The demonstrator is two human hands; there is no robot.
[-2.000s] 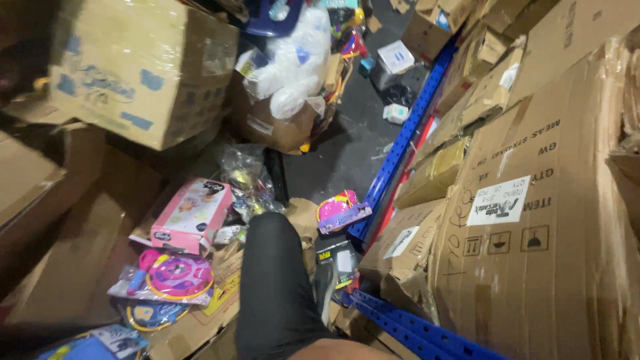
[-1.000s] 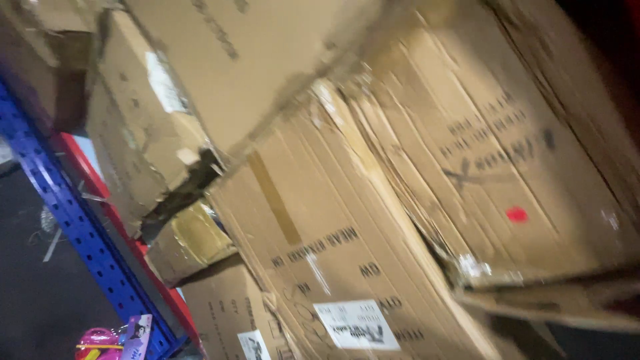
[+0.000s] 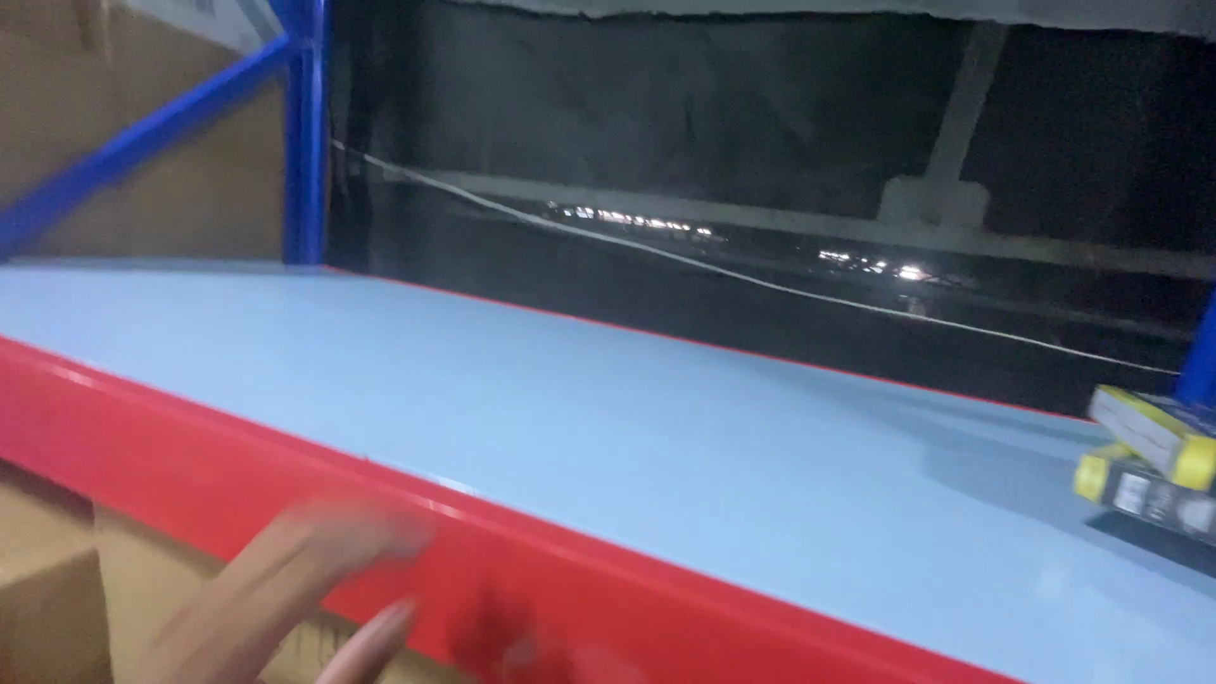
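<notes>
My left hand reaches in from the lower left, blurred, its fingers and thumb apart with nothing visible between them. It is in front of the red front beam of a rack shelf; whether it touches the beam cannot be told. Behind the beam lies the light blue shelf board. A blurred dark patch shows on the beam to the right of the hand. My right hand is not in view.
Yellow-and-black small boxes sit at the shelf's right end. A blue upright with a diagonal brace stands left, a cardboard carton behind it. More cartons are under the beam. A white cord crosses dark sheeting behind.
The view has swung from floor clutter and stacked cartons to the rack shelf. My left hand has come into view.
</notes>
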